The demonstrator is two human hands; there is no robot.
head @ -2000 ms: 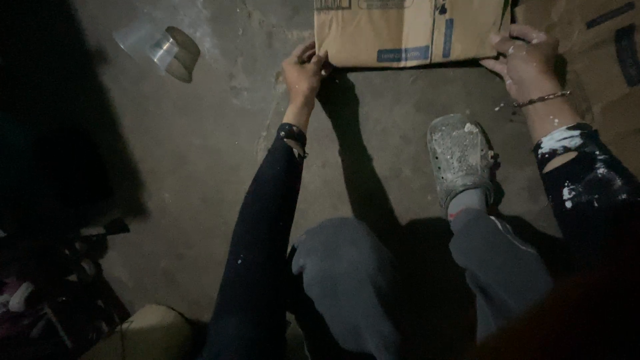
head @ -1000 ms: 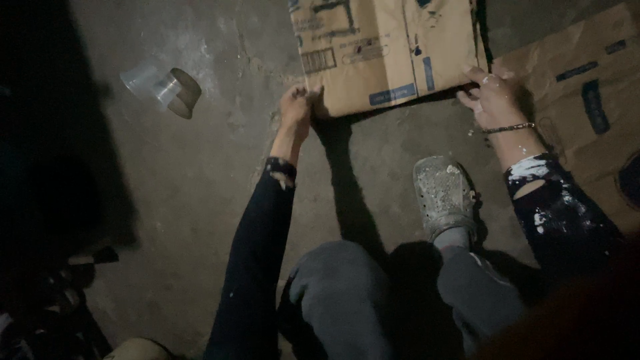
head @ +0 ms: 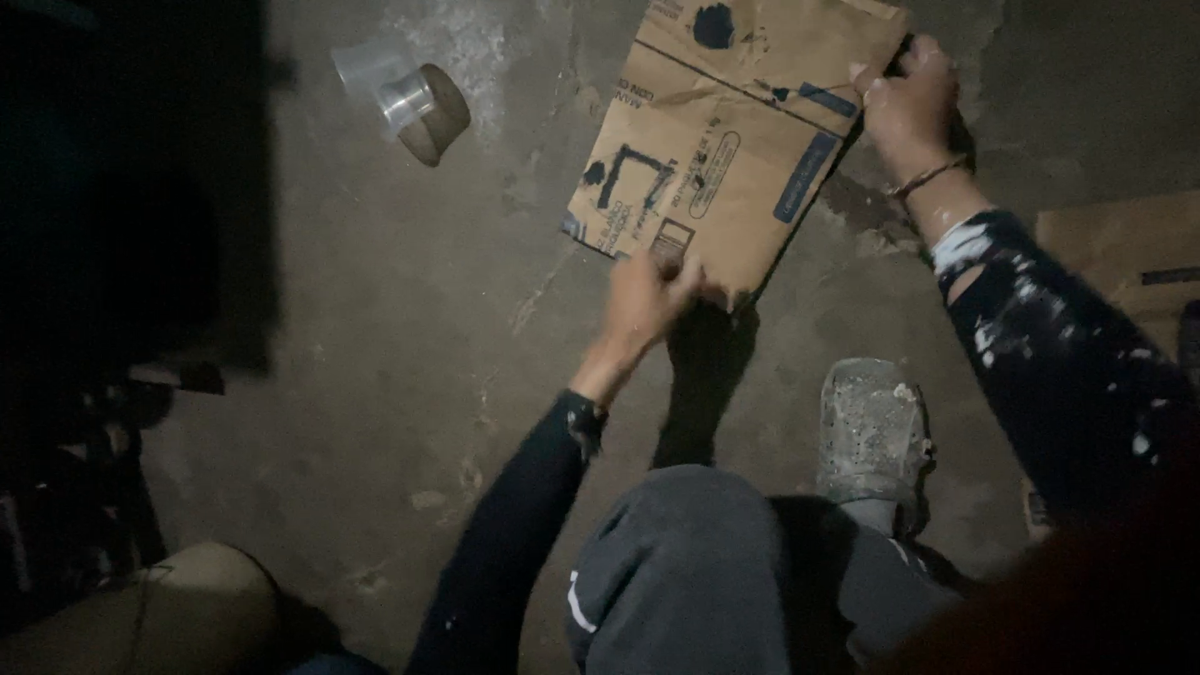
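A folded brown paper sack point(head: 741, 141), printed with dark marks and writing, is held at a tilt over the concrete floor. At its lower left edge my left hand point(head: 647, 295) grips it, fingers partly hidden and slightly blurred. My right hand point(head: 914, 103) pinches its upper right edge, the thumb on top of the paper. White smears mark the dark right sleeve.
A clear plastic cup point(head: 408, 103) lies on the floor at the upper left. More brown paper point(head: 1106, 244) spreads at the right. My grey, spotted clog point(head: 872, 427) is below the sack. Dark objects stand along the left side, with a rounded pale thing point(head: 206, 600) at the lower left.
The sack has turned from nearly level to a steep tilt, and more of its printed face shows. My left hand now grips its lower edge, while my right hand has moved up with the other side.
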